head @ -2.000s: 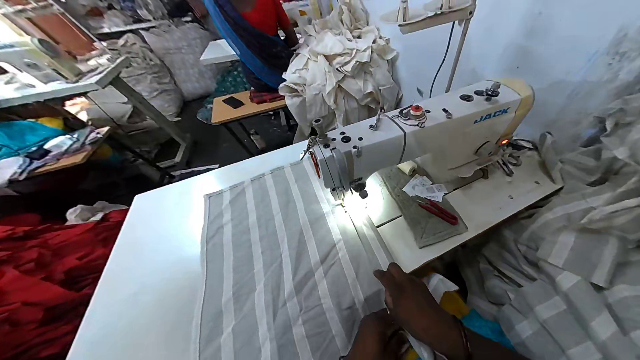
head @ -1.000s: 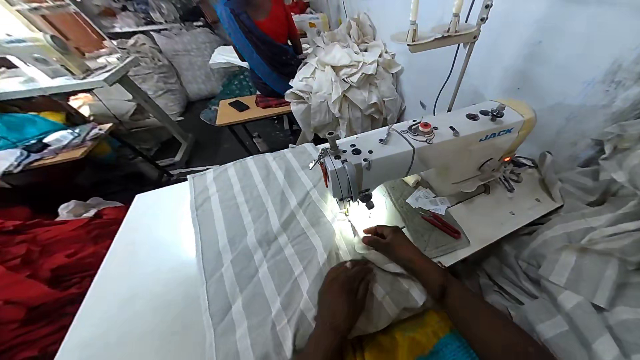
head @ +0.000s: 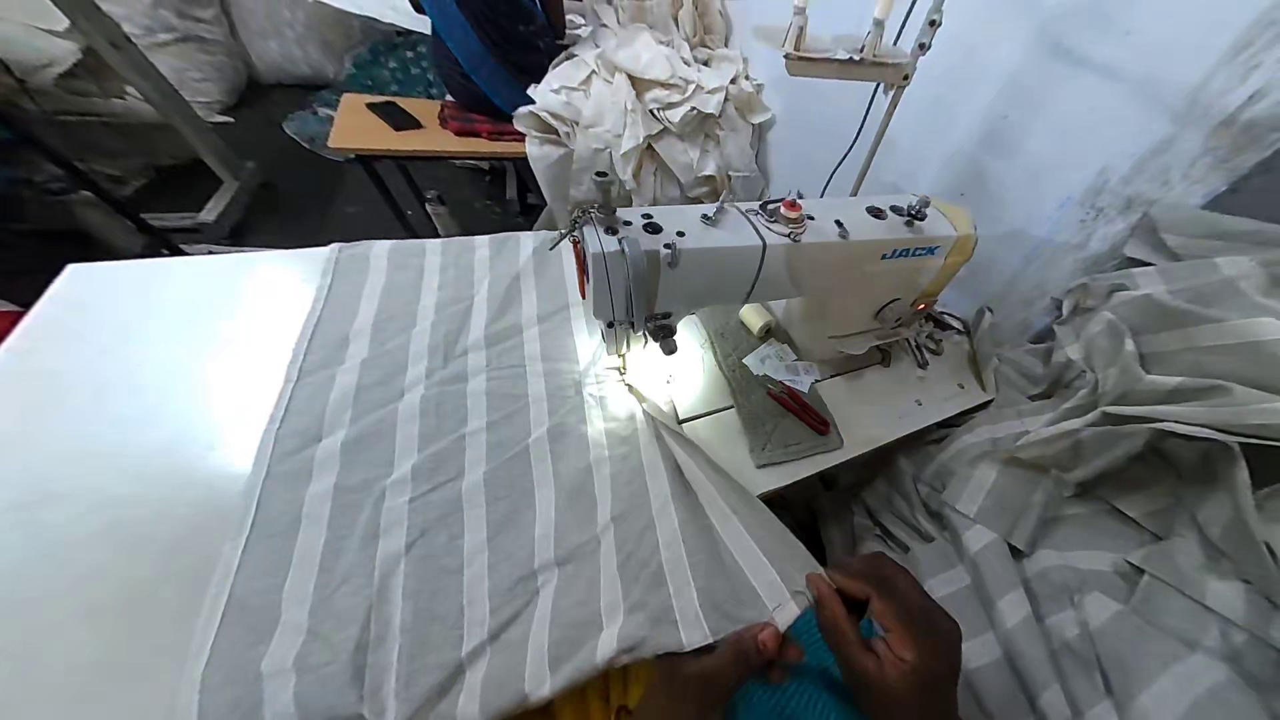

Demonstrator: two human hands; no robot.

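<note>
A grey fabric panel with white stripes [head: 450, 470] lies over the white table and runs under the needle area of a white Jack sewing machine [head: 800, 260], whose lamp is lit. At the panel's near right corner, my right hand [head: 885, 635] pinches the edge between thumb and fingers. Just left of it, my left hand [head: 725, 665] grips the same corner from below, its thumb at the hem. The edge stretches from the needle to my hands.
Red-handled thread snippers [head: 798, 408], paper labels [head: 785, 365] and a thread cone [head: 757, 320] rest on a grey pad [head: 765, 435] right of the needle. More striped fabric [head: 1120, 500] is heaped at the right. A phone [head: 394, 115] lies on a small wooden table [head: 345, 125] behind.
Both hands have moved from near the needle to the panel's near right corner. The cloth beside the needle, bunched under my hands one second ago, is now drawn out. The view has shifted.
</note>
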